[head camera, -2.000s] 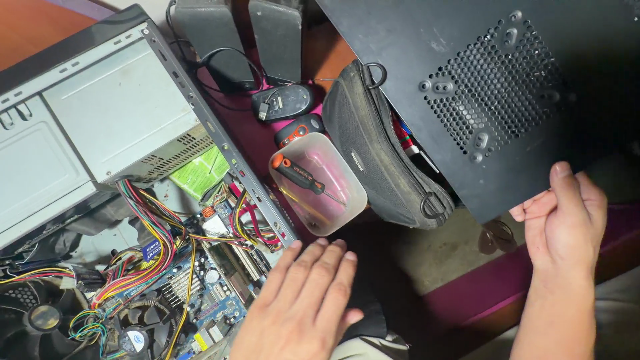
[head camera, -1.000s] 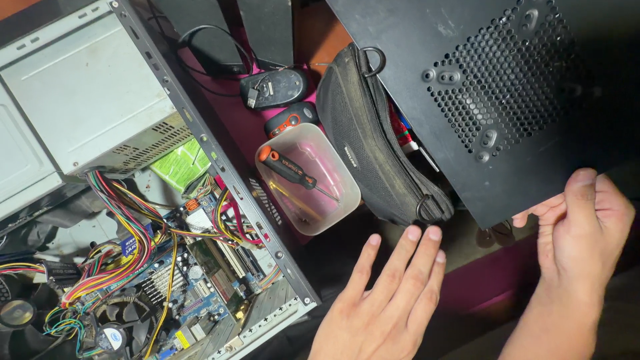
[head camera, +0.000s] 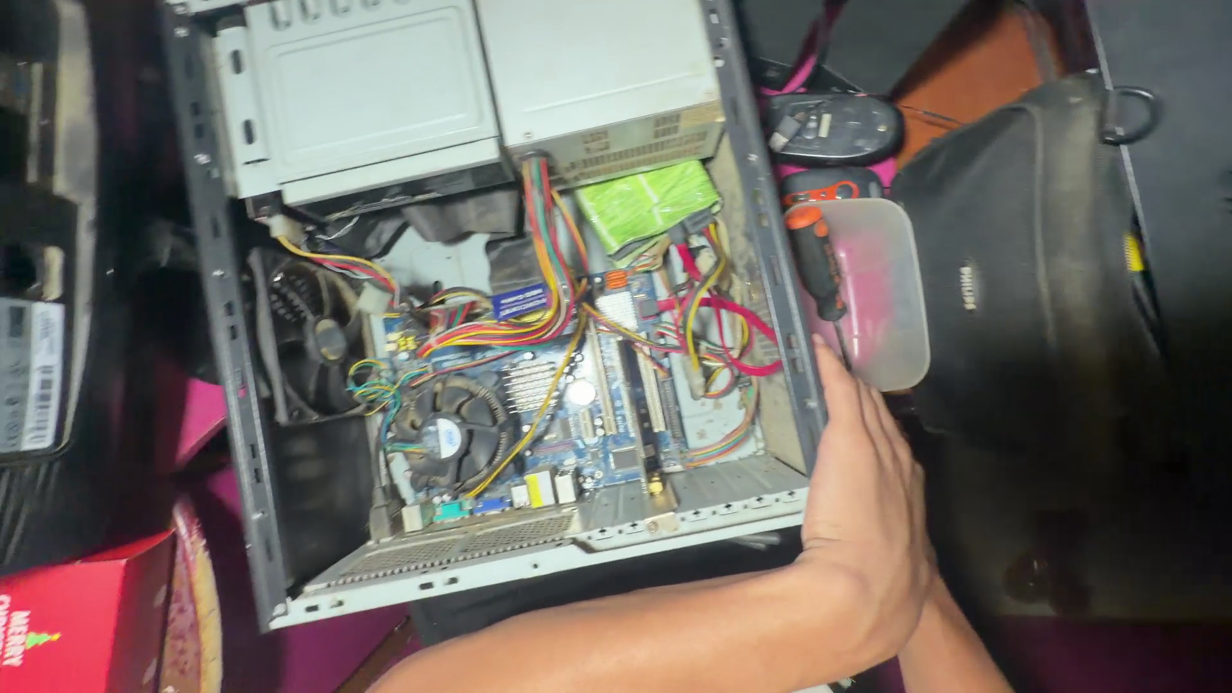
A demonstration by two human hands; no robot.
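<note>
An opened computer case [head camera: 770,289] shows a blue motherboard [head camera: 553,385], a CPU fan [head camera: 452,433], a case fan [head camera: 322,332], bundled cables [head camera: 553,250] and a metal power supply [head camera: 597,77]. My left hand [head camera: 861,481] lies flat along the case's right side rail, fingers extended and close together, holding nothing. Behind it is my right hand [head camera: 910,520], mostly hidden; its grip cannot be seen. Just beyond the fingertips, an orange-and-black screwdriver [head camera: 816,265] rests in a translucent plastic container [head camera: 900,298].
Right of the container lies a black zippered pouch [head camera: 1020,231], with a dark panel [head camera: 1184,115] beyond. A computer mouse [head camera: 837,127] sits above the container. At left are a black device [head camera: 29,241] and a red box [head camera: 87,616].
My right hand has let go of the black perforated panel and moved left, behind my left hand. My left hand has come against the case's side. The view has shifted left.
</note>
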